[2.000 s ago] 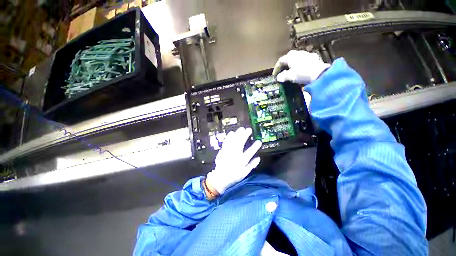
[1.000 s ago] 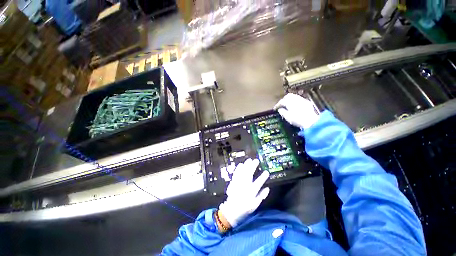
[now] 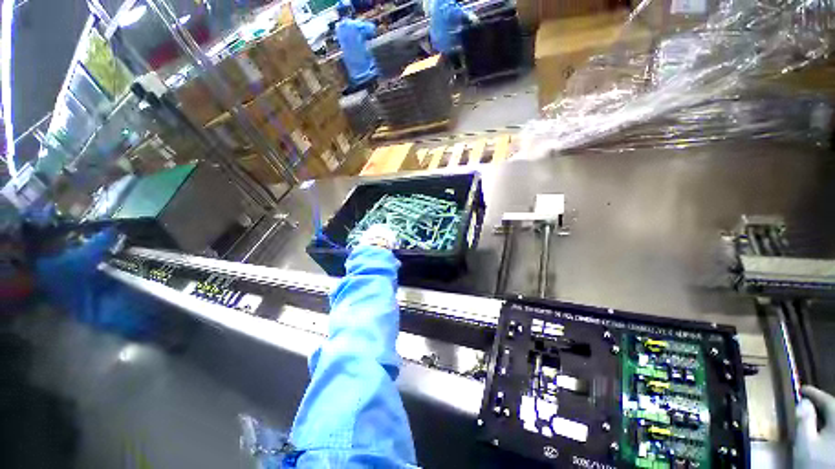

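Observation:
The black carrier (image 3: 595, 366) lies across the conveyor rails at the lower right. A green circuit board panel (image 3: 666, 403) sits in its right half; the left half shows pale cut-outs. My left hand (image 3: 375, 239), in a white glove, is stretched out at the near side of the black strip bin (image 3: 471, 215), over green strips (image 3: 421, 218). Its fingers are too small and blurred to tell if they hold anything. My right hand (image 3: 813, 430), gloved, is cut off by the right edge, to the right of the carrier and apart from it.
The conveyor rail (image 3: 439, 307) runs left from the carrier, with more boards (image 3: 209, 290) further along it. Another person (image 3: 78, 275) in blue is blurred at the far left. Cartons (image 3: 275, 110), plastic wrap (image 3: 677, 92) and two people in blue are behind.
The view has turned left. My left hand has left the carrier and reached to the strip bin. My right hand has come off the carrier's upper edge and is now at its right. The panel remains in the carrier.

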